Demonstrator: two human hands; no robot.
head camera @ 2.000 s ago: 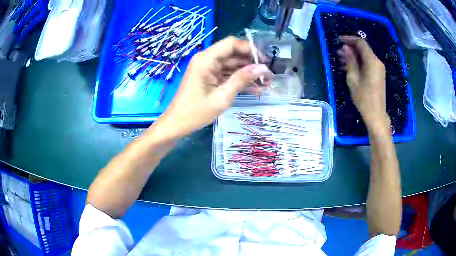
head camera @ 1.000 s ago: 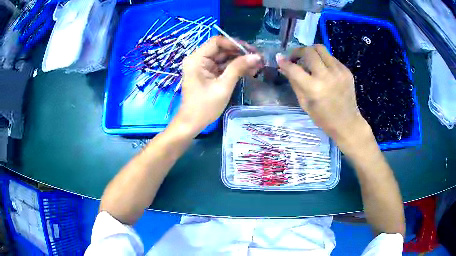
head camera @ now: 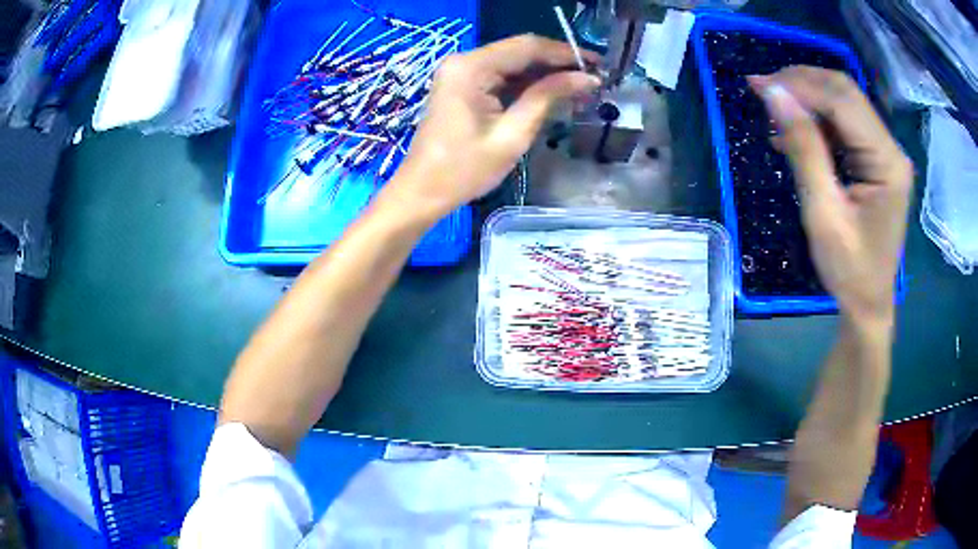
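My left hand (head camera: 513,113) pinches a thin white-sleeved lead piece (head camera: 569,36) at the left of the press ram (head camera: 623,48), above the metal fixture block (head camera: 610,134). The sleeve points up and its lower end is hidden by my fingers. My right hand (head camera: 842,161) is over the right blue tray (head camera: 740,303) of tiny black parts (head camera: 764,220), thumb and forefinger near each other; whether a part is between them cannot be told. The clear plastic box (head camera: 604,386) with rows of red and white pieces (head camera: 579,338) stands in front of the press base (head camera: 568,188).
The left blue tray (head camera: 245,241) holds a crisscross heap of pieces (head camera: 370,97). Stacked clear boxes (head camera: 161,64) stand at far left, more lids (head camera: 949,188) at far right. A white slip (head camera: 666,48) is beside the press head. A blue basket (head camera: 134,445) is below left.
My right hand has moved from beside my left hand back over the right tray. My left hand has moved slightly up and right, toward the ram, with the piece now nearly upright. The fixture block is uncovered.
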